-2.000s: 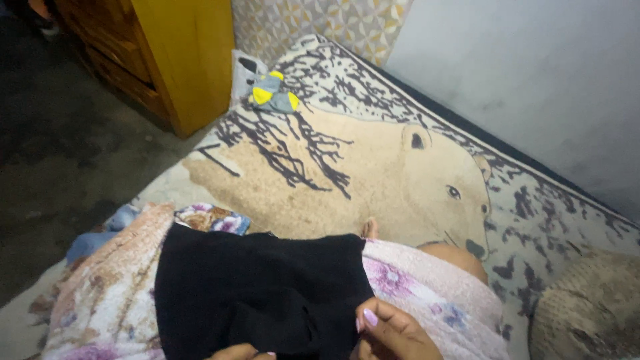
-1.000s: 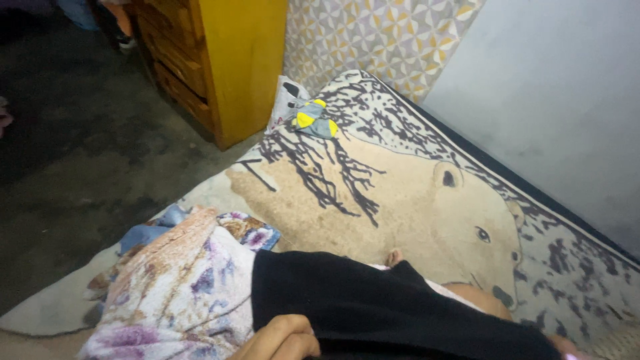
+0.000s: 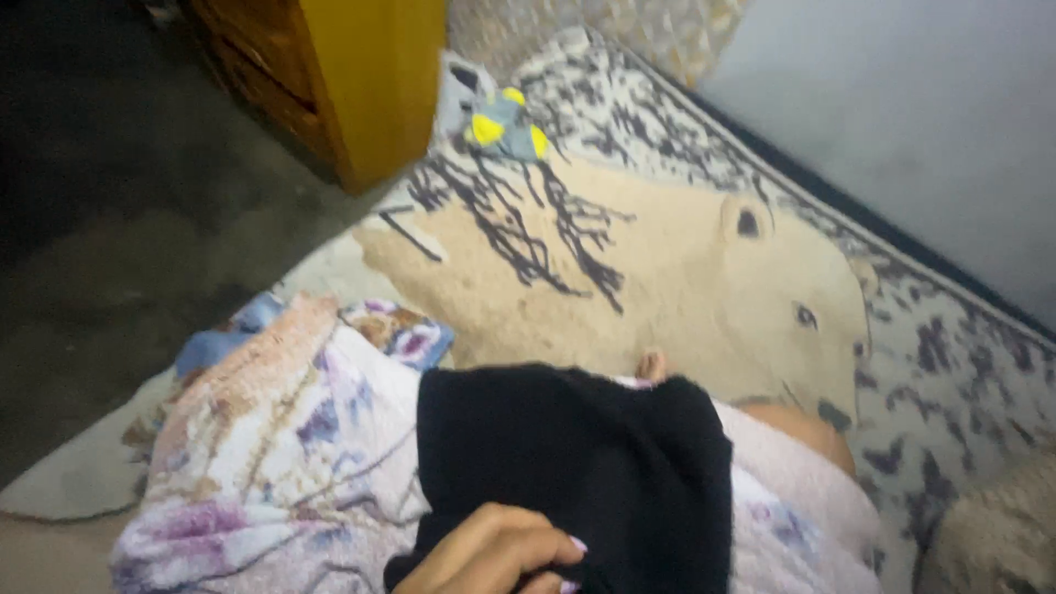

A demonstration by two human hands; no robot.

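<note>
A black cloth (image 3: pixel 577 470) lies across my lap, over a flowered, light-coloured garment (image 3: pixel 272 462). My left hand (image 3: pixel 503 549) comes in at the bottom edge and rests on the lower left part of the cloth, fingers curled and pointing right. Whether the fingers pinch the fabric cannot be made out. Part of the black cloth shows to the left of this hand, and its right edge hangs in loose folds. My right hand is out of view. The lower end of the cloth is cut off by the frame.
Under me spreads a blanket with a polar bear print (image 3: pixel 660 272). Grey and yellow socks (image 3: pixel 505 128) lie at its far end, near a yellow wooden cabinet (image 3: pixel 375 91). A wall (image 3: pixel 907 107) runs along the right, with a brownish textured item (image 3: pixel 998 528) at the lower right.
One second ago the black cloth was stretched out far to the right, with my right hand at that end. Now it covers a shorter span, and my right hand has left the view.
</note>
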